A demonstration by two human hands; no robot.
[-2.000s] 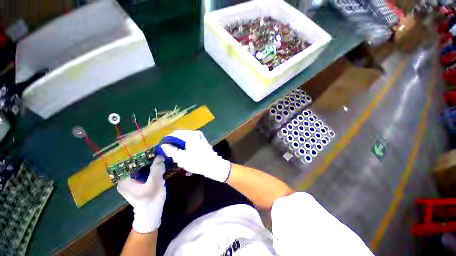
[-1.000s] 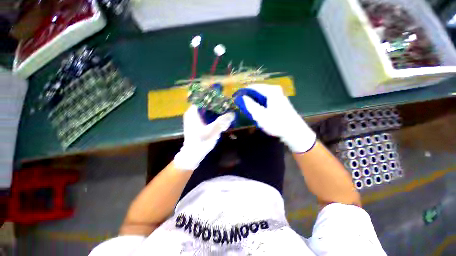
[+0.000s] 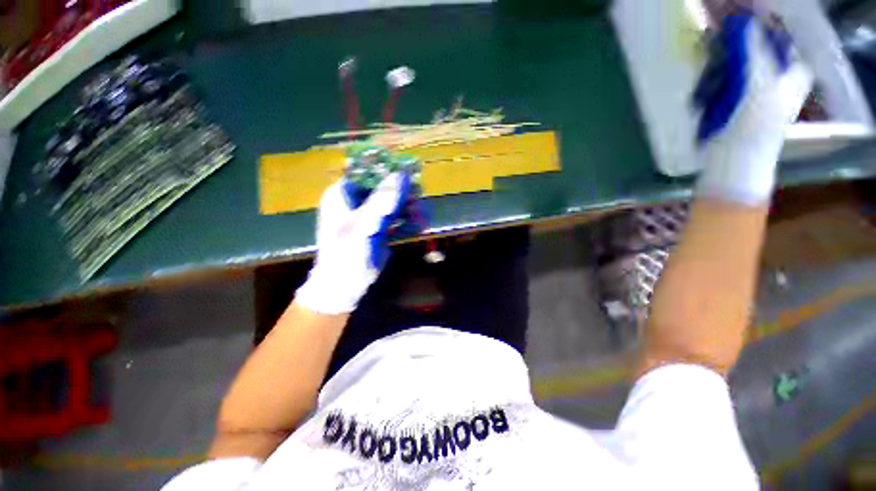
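Note:
My left hand, in a white glove with blue fingertips, grips a short green PCB strip over the yellow strip. Red lead wires run up from the board to round end parts; another round part hangs below the bench edge. My right hand, gloved the same way, is over the white finished-board bin at the upper right. It is blurred, and I cannot tell whether its fingers hold anything.
Pale breakaway rails lie loose behind and on the yellow strip. The panel stack lies at left, with dark wires at its top. A white box with red parts is at upper left. Another white box edge is at the back.
My right hand has left the board and moved right and up to the bin. My left hand still holds the board, which now looks shorter. The camera view has turned and shifted.

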